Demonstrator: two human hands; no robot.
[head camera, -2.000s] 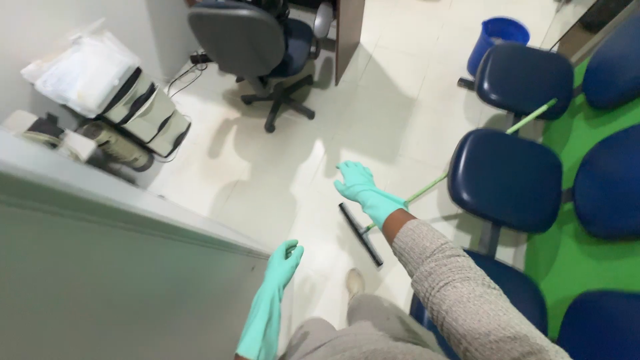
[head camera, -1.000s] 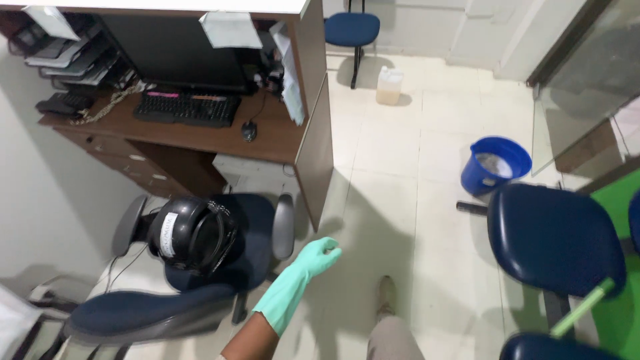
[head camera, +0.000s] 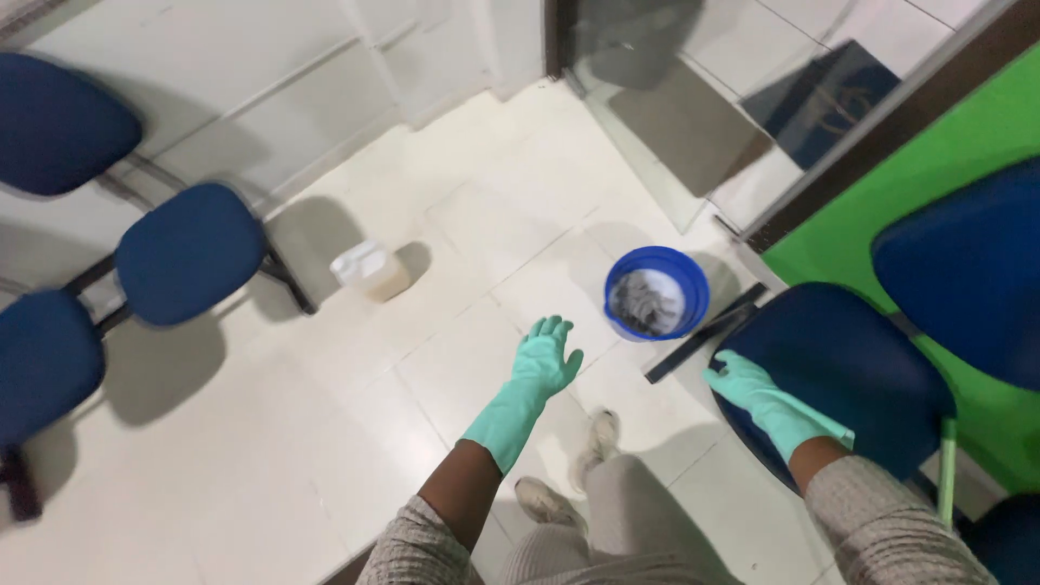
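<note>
Both of my hands wear mint-green rubber gloves. My left hand (head camera: 546, 357) is stretched out over the tiled floor with its fingers apart and holds nothing. To its upper right stands a blue plastic bucket (head camera: 695, 284) with a grey cloth (head camera: 642, 301) and whitish foam in it. My right hand (head camera: 741, 380) is empty, its fingers apart, over the near-left part of a dark blue chair seat (head camera: 837, 366); whether it touches the seat I cannot tell. A light green pole (head camera: 947, 471) leans by the right side of that seat.
A translucent plastic jug (head camera: 372, 271) of yellowish liquid stands on the floor, beyond my left hand. Linked blue chairs (head camera: 191, 253) line the left wall. A metal chair foot (head camera: 705, 333) juts out beside the bucket. At the upper right are a glass door (head camera: 650, 122) and floor mats (head camera: 821, 101).
The view has swung from the desk to the bucket and doorway. My right hand, out of view one second ago, shows over the chair seat. The bucket appears much nearer.
</note>
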